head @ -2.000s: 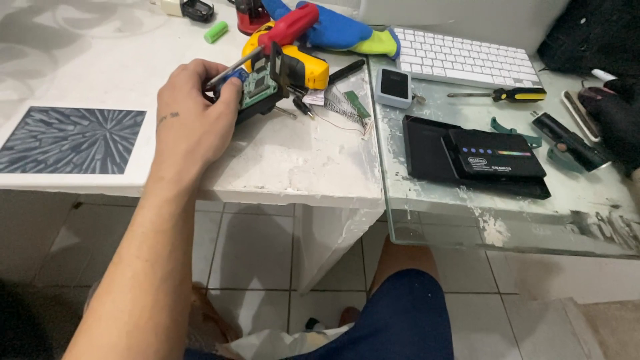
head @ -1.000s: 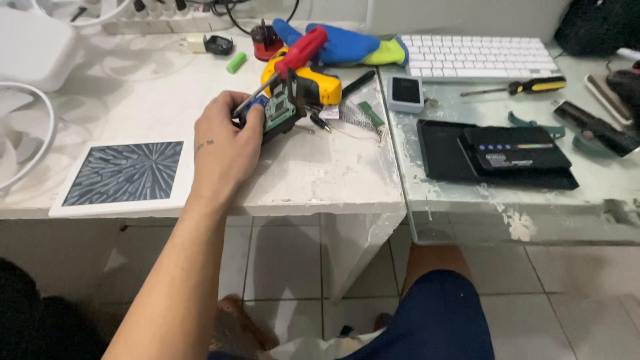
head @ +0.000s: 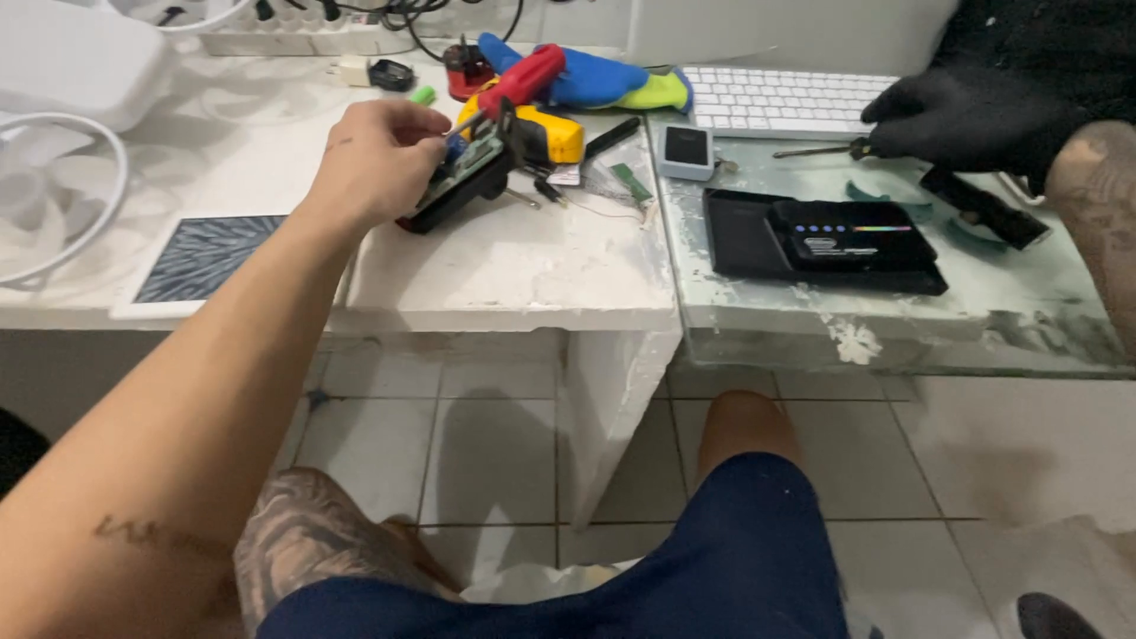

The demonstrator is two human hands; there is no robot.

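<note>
My left hand point(head: 388, 160) is bare and grips the edge of an opened black housing with a green circuit board point(head: 479, 151), tilted up off the white table. The shaft of a red-handled tool point(head: 524, 78) slants down to the fingers beside a small blue part; the fingertips are partly hidden. At the right, my right hand point(head: 958, 124), in a black glove, closes over the handle of a small screwdriver point(head: 812, 153), whose shaft points left. Near it are a black hinged case point(head: 861, 240), teal curved pieces point(head: 887, 202) and a black cylindrical part point(head: 985, 209).
Behind the board lie a yellow and black tool point(head: 555, 133), a blue and lime glove point(head: 595, 80) and a white keyboard point(head: 781, 98). A small grey device point(head: 685, 153) sits at the glass edge. A framed panel point(head: 213, 257) and a white cable point(head: 115, 177) are on the left.
My right hand has come in over the screwdriver handle, which showed uncovered in both earlier frames. My left hand still holds the housing with the board. The view has shifted.
</note>
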